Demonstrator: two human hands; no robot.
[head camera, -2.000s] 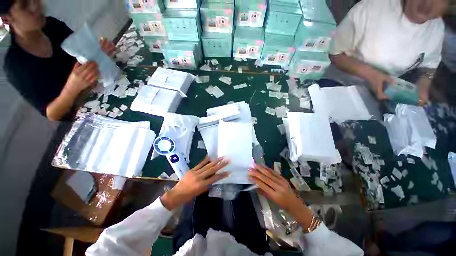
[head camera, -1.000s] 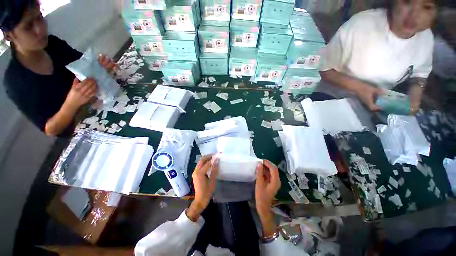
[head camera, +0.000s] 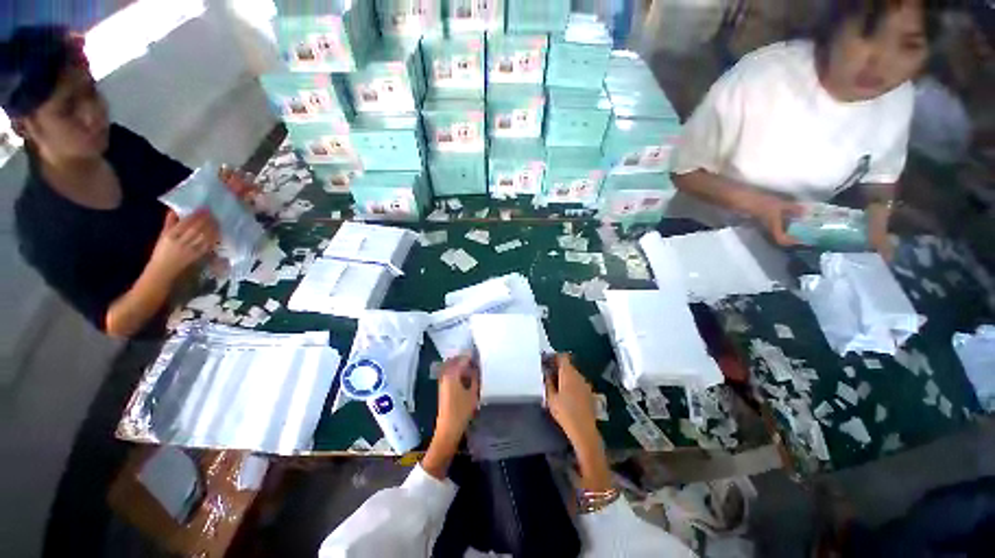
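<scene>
A white block-shaped parcel (head camera: 510, 358) stands in front of me at the table's front edge, with a grey flap (head camera: 513, 427) hanging toward me. My left hand (head camera: 458, 395) holds its left side. My right hand (head camera: 570, 399) holds its right side. White mailers (head camera: 522, 292) lie just behind the parcel, with a narrow white folded piece (head camera: 471, 306) on them. The parcel partly hides them. My fingertips are small and slightly blurred.
Flat mailers (head camera: 246, 387) lie left, beside a handheld fan (head camera: 394, 421). White parcels (head camera: 347, 268) lie behind. A mailer stack (head camera: 659, 337) lies right. Mint-green boxes (head camera: 455, 123) stand at the back. People at left (head camera: 82, 207) and right (head camera: 802, 120) hold packages. Paper scraps (head camera: 459, 259) litter the table.
My hands moved from pressing flat on the white mailer to gripping both sides of the parcel. Since one second ago, the parcel's broad white face has turned into view. The camera view has shifted slightly.
</scene>
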